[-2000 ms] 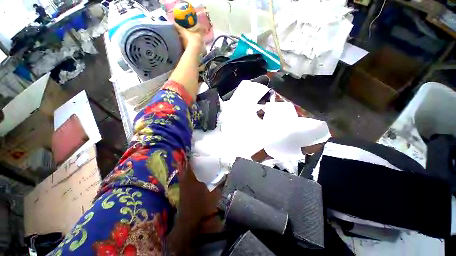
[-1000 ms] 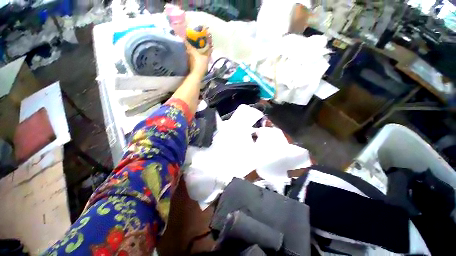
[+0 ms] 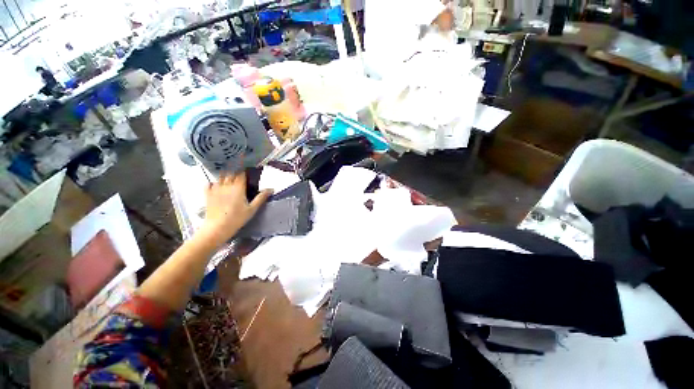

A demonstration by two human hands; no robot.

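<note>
My left hand (image 3: pixel 228 203) is palm down with fingers apart, holding nothing that I can see. It is just in front of the round grey vented motor (image 3: pixel 222 140), with the thumb by a small grey folded piece (image 3: pixel 278 216). The bottle with the orange cap (image 3: pixel 278 110) stands right of the motor, untouched. Grey folded fabric pieces (image 3: pixel 392 304) and a wide black fabric piece (image 3: pixel 529 289) lie nearer to me. My right hand is not in view.
Crumpled white pieces (image 3: pixel 346 228) lie in the middle. A teal packet (image 3: pixel 358 133) and black bundle (image 3: pixel 327 161) are behind them. A white tub (image 3: pixel 639 171) is at right, cardboard (image 3: pixel 57 334) at left. A person (image 3: pixel 47 78) is far back left.
My left hand has let go of the bottle and moved back toward me, down to the area before the motor. The bottle now stands free. The view has shifted.
</note>
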